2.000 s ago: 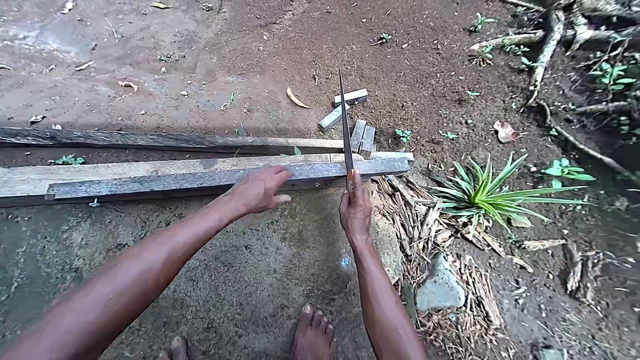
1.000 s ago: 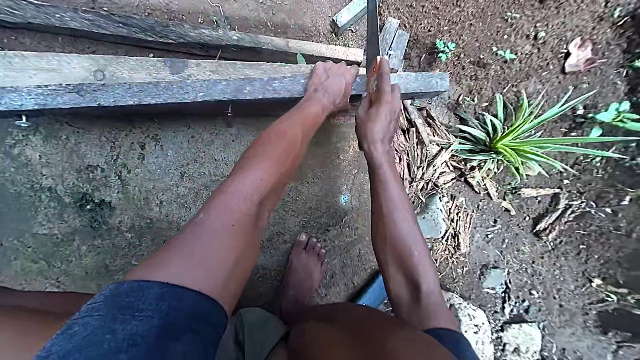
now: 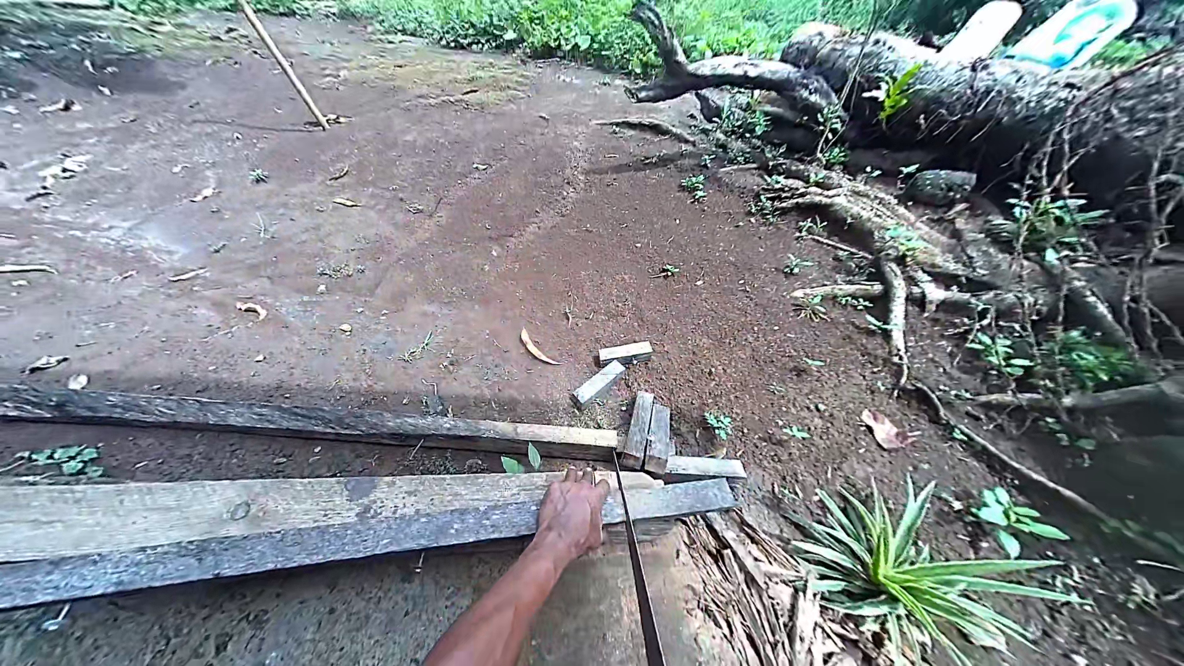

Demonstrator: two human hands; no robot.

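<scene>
My left hand [image 3: 571, 514] rests on top of a long grey wooden beam [image 3: 388, 529], its fingers over the upper edge beside a paler plank [image 3: 185, 509]. Just right of the fingers a handsaw blade [image 3: 638, 573] crosses the beam near its right end, seen edge-on and running down out of the frame. My right hand and the saw's handle are out of view. Beyond the beam end lie short cut wooden blocks [image 3: 636, 431], several of them, two set side by side.
A dark timber [image 3: 277, 416] lies behind the beam. Wood splinters [image 3: 758, 583] and a spiky green plant [image 3: 888, 564] are at the lower right. Tree roots [image 3: 895, 314] and a fallen trunk [image 3: 962, 102] stand at the upper right. A thin stick [image 3: 282, 65] leans at the upper left.
The view has tilted up, and my right hand, seen earlier holding the saw, has left it. My left hand is now close beside the blade. A short piece now shows behind the beam's end.
</scene>
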